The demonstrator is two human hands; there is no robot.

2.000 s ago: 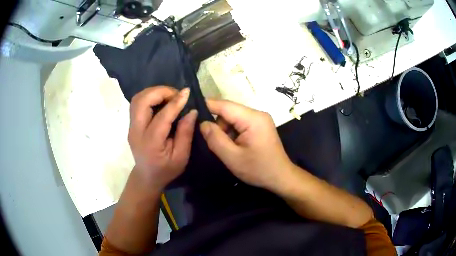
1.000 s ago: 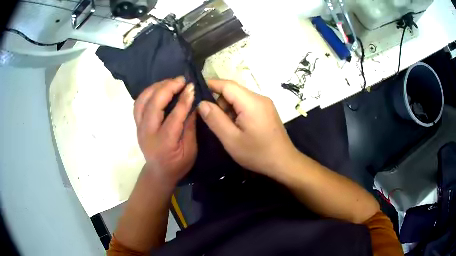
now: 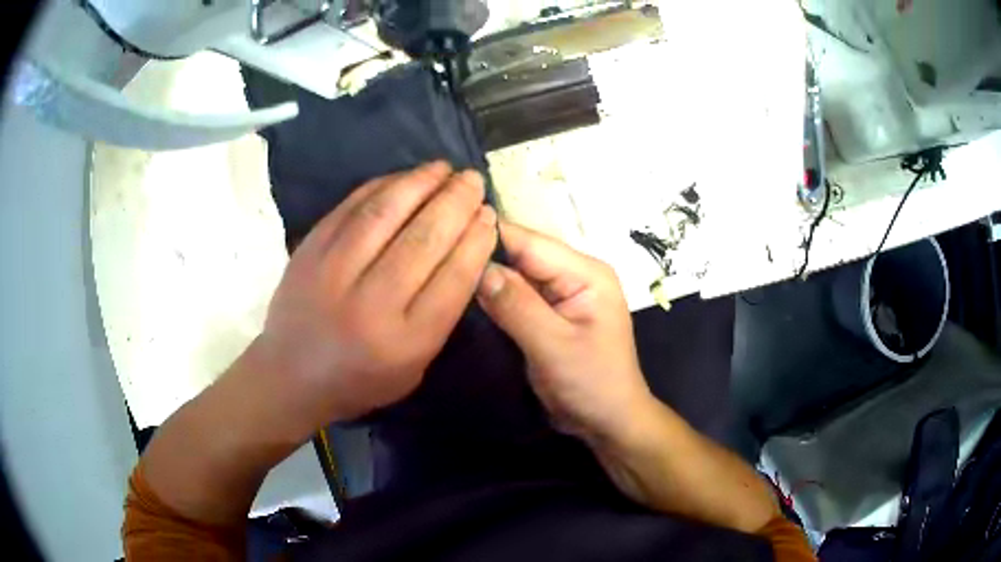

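The dark fabric workpiece [image 3: 368,137] lies on the white table, its far end under the presser foot and needle area [image 3: 445,71]. My left hand [image 3: 379,274] lies over the cloth with fingers together, fingertips at its right edge; whether it grips the cloth is hidden. My right hand [image 3: 571,318] pinches the folded seam edge [image 3: 501,244] between thumb and fingers, just right of my left fingertips. The cloth nearer me merges with the dark apron.
The white sewing machine [image 3: 198,27] spans the upper left. A dark ribbed metal block [image 3: 540,104] sits right of the needle. Dark thread scraps [image 3: 664,236] lie on the table [image 3: 181,274]. A slim metallic tool [image 3: 812,143] is farther right. A waste bin [image 3: 909,302] stands at right.
My left hand has flattened over the cloth, where before its fingers were bent and pinching. The view has shifted. The blue tool on the table no longer shows.
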